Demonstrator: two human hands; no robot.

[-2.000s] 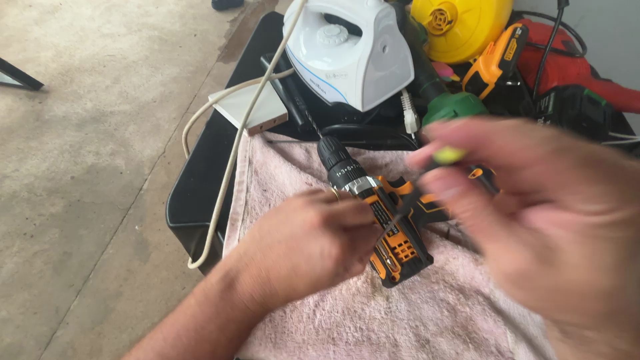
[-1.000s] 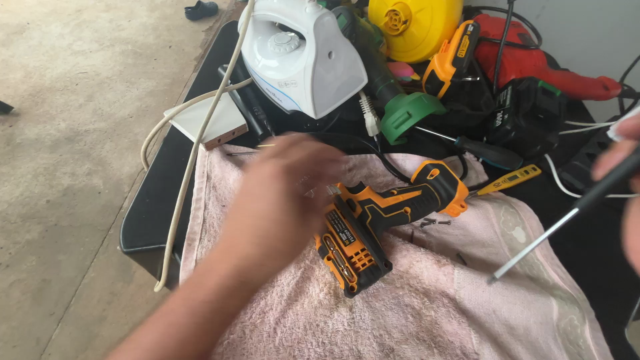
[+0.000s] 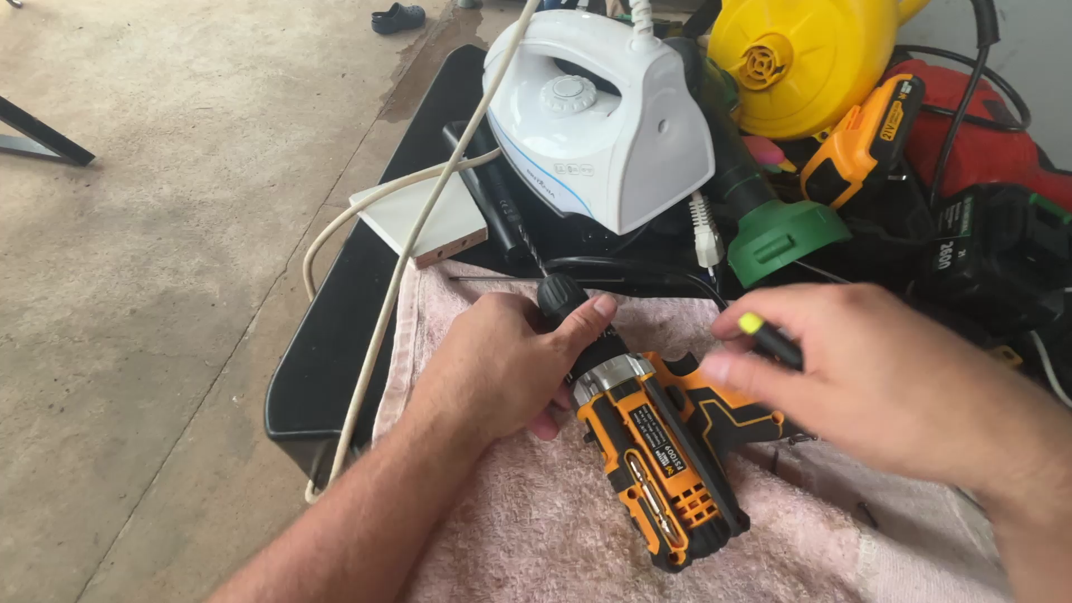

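An orange and black cordless drill (image 3: 662, 452) lies on a pink towel (image 3: 519, 519), its handle toward the right. My left hand (image 3: 511, 360) is closed around the drill's black chuck and collar, thumb on top. From the chuck a drill bit (image 3: 532, 249) points up and away. My right hand (image 3: 804, 360) pinches a screwdriver (image 3: 775, 342) with a black handle and a yellow-green end, above the drill's handle. The rest of that screwdriver is hard to make out. Small dark screws (image 3: 867, 513) lie on the towel at the right, partly behind my right arm.
Beyond the drill stand a white clothes iron (image 3: 586, 126), a white block (image 3: 427, 213), a green nozzle part (image 3: 783, 239), a yellow blower-like tool (image 3: 796, 59), an orange battery (image 3: 863, 138) and a black battery (image 3: 992, 243). A beige cord (image 3: 394, 293) crosses the black table's edge (image 3: 335, 368).
Since one second ago, my left hand has settled on the drill's front end. My right hand has come in from the right edge with the screwdriver, over the drill's handle.
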